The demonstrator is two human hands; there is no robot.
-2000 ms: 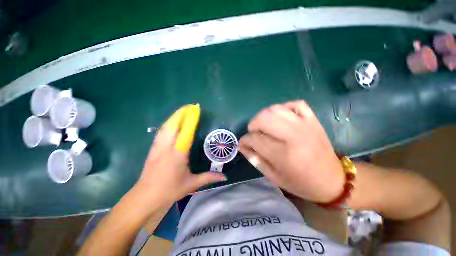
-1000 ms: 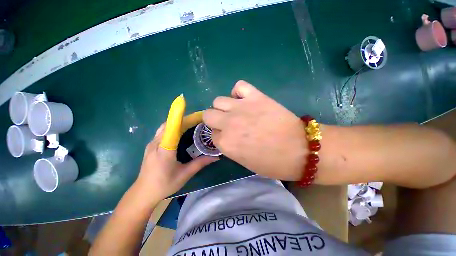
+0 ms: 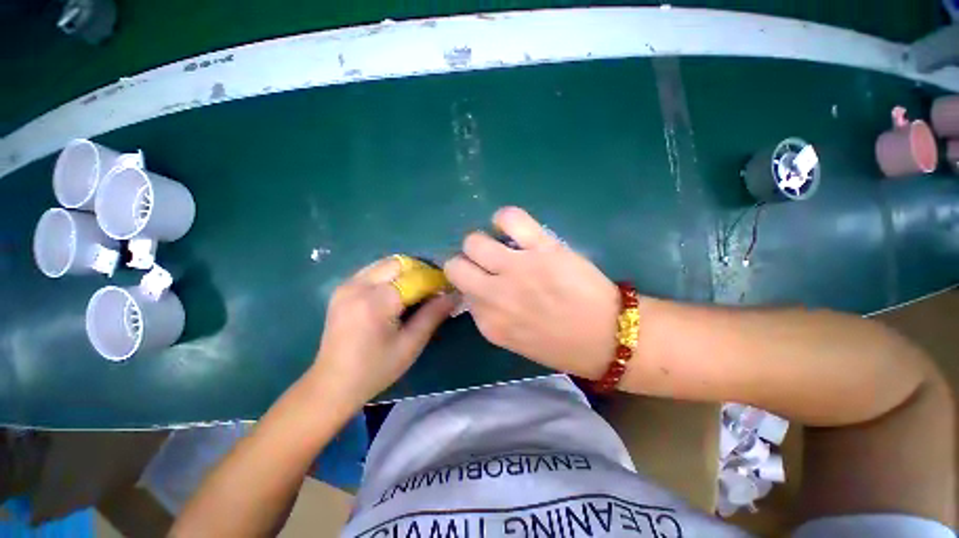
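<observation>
My left hand, with yellow finger cots, is closed at the table's front edge, its fingertips meeting those of my right hand. My right hand, bare with a red bead bracelet, is curled over the work. The fan housing is almost wholly hidden between the hands; only a small pale bit shows at the fingertips. A dark part shows behind the right knuckles. A grey motor-fan unit with a white patch on its end lies at the right, its thin wires trailing towards me.
Several pale housings lie grouped at the left. Pink housings are at the far right. A white rail runs behind the dark green worktop. A grey unit is beyond it. White parts lie in a box below the edge.
My right hand has come left onto the housing held by my left hand. The yellow-covered fingers have folded in, and the grille is now covered. The view has also shifted.
</observation>
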